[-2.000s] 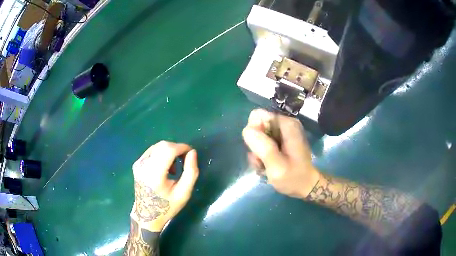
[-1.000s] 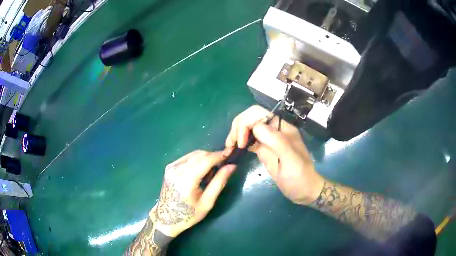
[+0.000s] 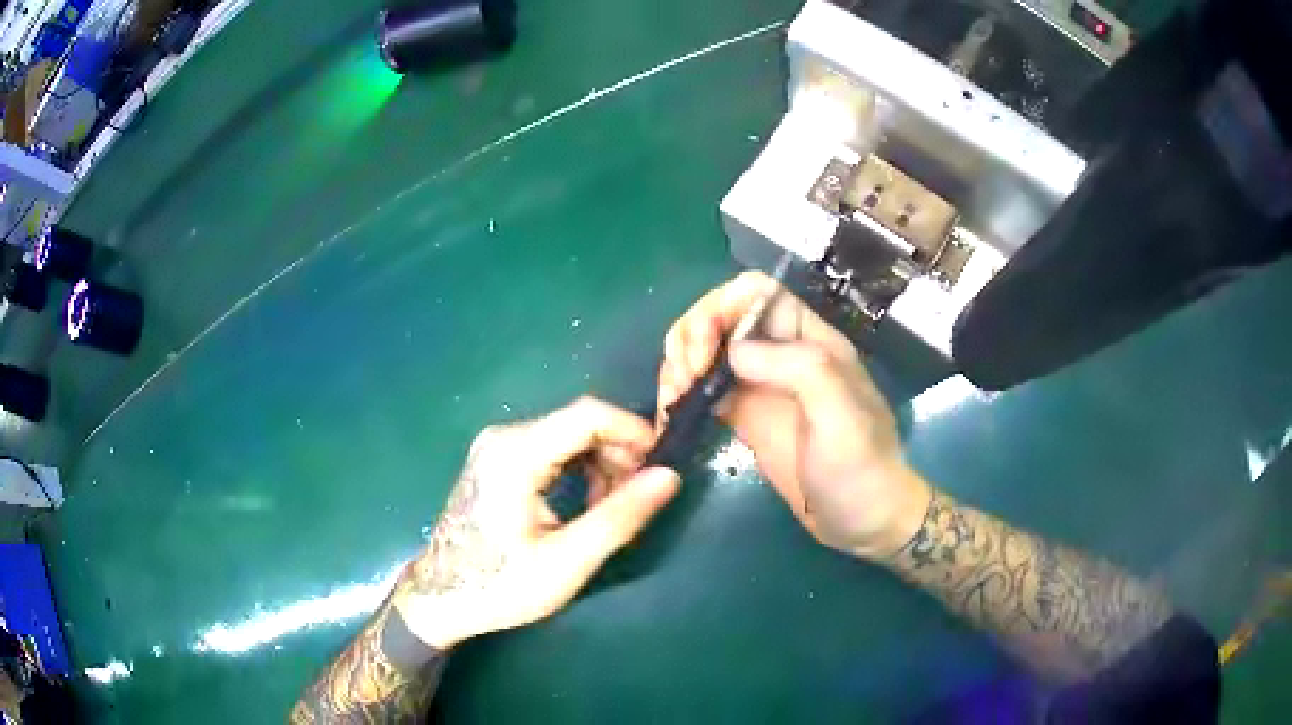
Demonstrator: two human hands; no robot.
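Observation:
A thin dark stick-like tool (image 3: 694,422) with a pale metal tip lies between my two hands, in front of the screw feeder. My right hand (image 3: 801,411) holds it near the tip end, which points up toward the feeder. My left hand (image 3: 560,510) pinches its lower end between thumb and fingers. The silver-white screw feeder (image 3: 777,206) stands just beyond my right hand, with its brass-coloured block (image 3: 903,206) at the front. The tool tip is short of the block. Whether a screw is on the tip is too small to tell.
The big black screwdriver body (image 3: 1134,213) hangs at the upper right, over the feeder's side. A black cylinder (image 3: 446,31) with green light lies on the green belt (image 3: 354,340) at the top. Several black units (image 3: 105,317) stand at the left edge, near a blue tray (image 3: 29,602).
The tool, not visible at first, came to be held between both hands. Its tip is now farther from the feeder block than a second ago. The lone cylinder has shifted up and right in view.

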